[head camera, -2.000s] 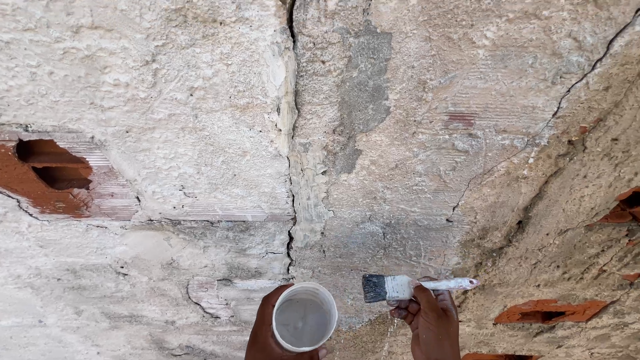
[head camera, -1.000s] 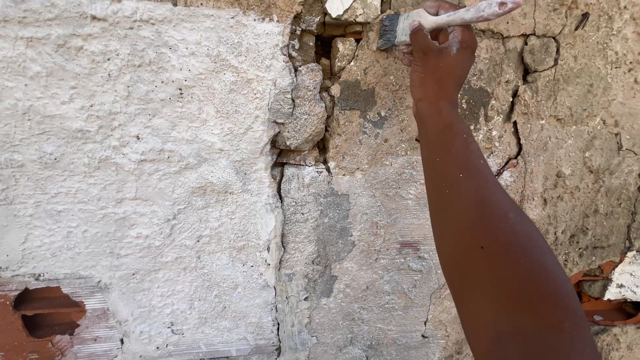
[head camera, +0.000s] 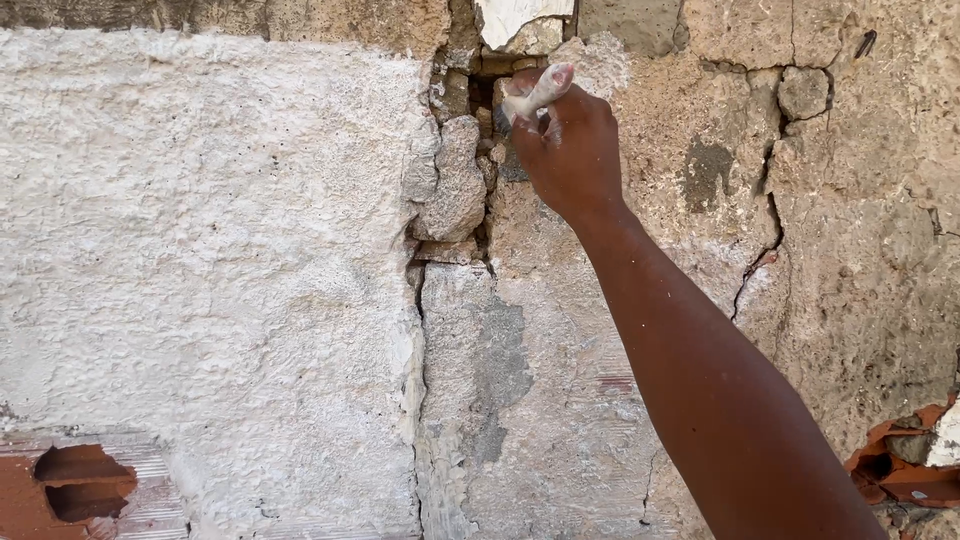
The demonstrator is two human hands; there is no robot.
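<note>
My right hand (head camera: 574, 142) grips a paintbrush by its white-smeared handle (head camera: 551, 84), high on the wall. Its bristles (head camera: 501, 118) point left, mostly hidden behind my fingers, at the right side of a deep hole (head camera: 482, 91) in the masonry. White paint marks my fingers. Left of the hand, a rough loose-looking chunk of mortar (head camera: 454, 180) sits in the broken joint, with a piece of brick (head camera: 448, 250) below it. White-coated plaster (head camera: 210, 225) covers the wall on the left. My left hand is out of the frame.
A long crack (head camera: 420, 360) runs down beneath the broken joint. Another crack (head camera: 771, 187) winds down the bare plaster at right. Broken hollow clay bricks show at the lower left (head camera: 82, 484) and lower right (head camera: 907, 457). A white flake (head camera: 517, 19) hangs above the hole.
My right hand has risen with the brush from low on the wall to the hole, most recently moving left. The left hand and its white cup have left view. The view has shifted up.
</note>
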